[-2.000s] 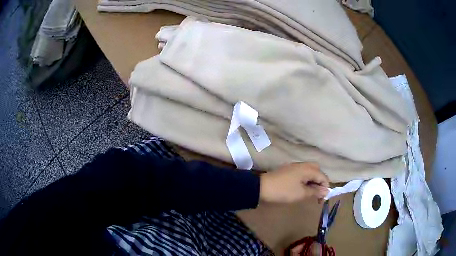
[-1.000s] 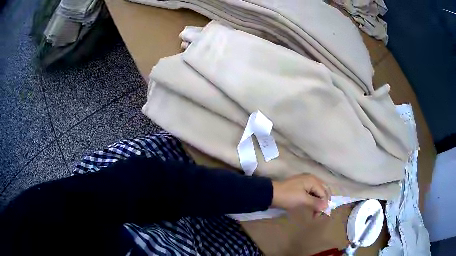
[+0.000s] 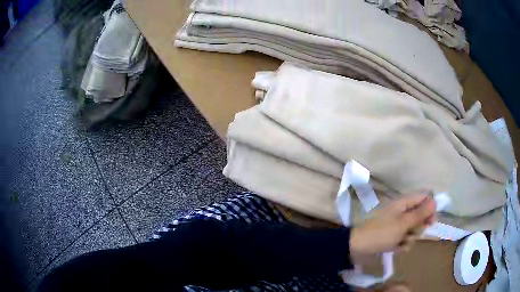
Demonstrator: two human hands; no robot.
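Note:
My left hand [image 3: 393,223], in a dark sleeve, is closed on white label tape [image 3: 447,231] beside the cream panels. The tape runs towards the tape roll [image 3: 471,258] at the lower right. A blurred white end shows by the fingertips, and a curled strip of tape [image 3: 373,278] shows below the wrist. A folded tape piece [image 3: 354,181] lies on the gathered cream panels [image 3: 365,125]. A blurred bit of my right hand [image 3: 392,288] shows at the bottom edge; its fingers are cut off.
An even stack of cream panels [image 3: 319,34] lies behind. White cut pieces [image 3: 504,228] lie at the right edge. Loose cut parts [image 3: 439,20] are at the far edge. The cardboard table edge [image 3: 188,85] borders speckled floor, where beige bundles [image 3: 117,51] rest on a dark sack.
The view has shifted left. The scissors, seen open earlier and then over the roll, are out of sight. My left hand has moved up beside the panels, and a curl of tape now shows below it.

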